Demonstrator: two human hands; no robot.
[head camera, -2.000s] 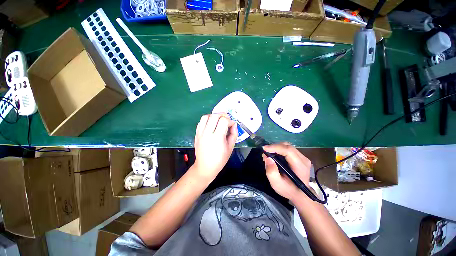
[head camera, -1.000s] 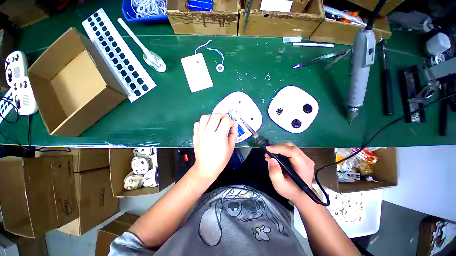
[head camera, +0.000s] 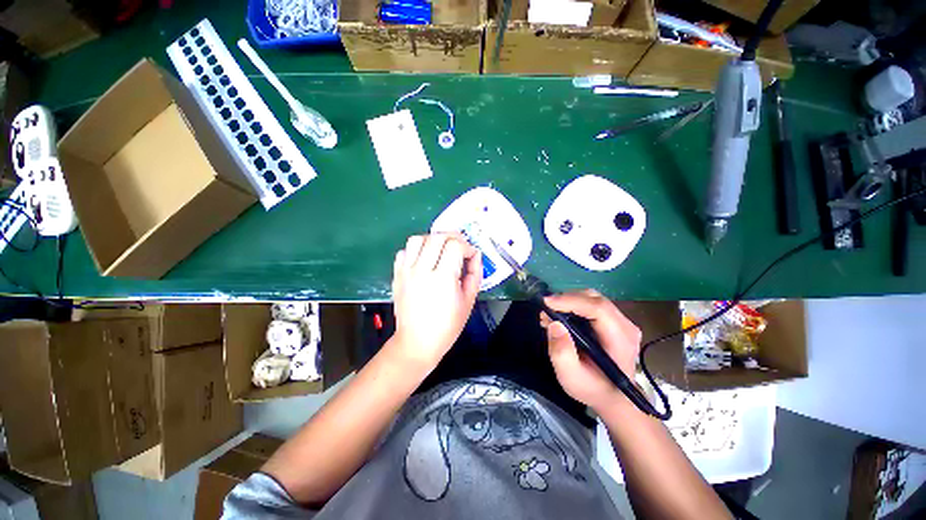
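Note:
The white rounded housing half (head camera: 513, 225) lies on the green bench near its front edge, with a blue part (head camera: 487, 266) inside. My left hand (head camera: 437, 289) covers its left side, fingertips bent together at the inside; whether they pinch a wire is hidden. My right hand (head camera: 594, 345) holds the black soldering iron (head camera: 584, 340) like a pen, its thin metal tip over the housing beside the blue part. The matching housing cover (head camera: 595, 222), with three dark round spots, lies to the right. A white card (head camera: 399, 149) and a small disc on a thin lead (head camera: 446, 139) lie behind.
An open carton (head camera: 152, 173), a perforated strip (head camera: 242, 114) and a spoon-shaped item (head camera: 313, 126) lie left. A grey-white electric screwdriver (head camera: 733, 142) hangs at right, near tweezers (head camera: 650, 120). The iron's black cord (head camera: 746, 287) crosses the right edge. Parts boxes (head camera: 411, 48) line the back.
My right hand and the soldering iron have shifted slightly right and down, with the tip still over the housing. My left hand has barely moved.

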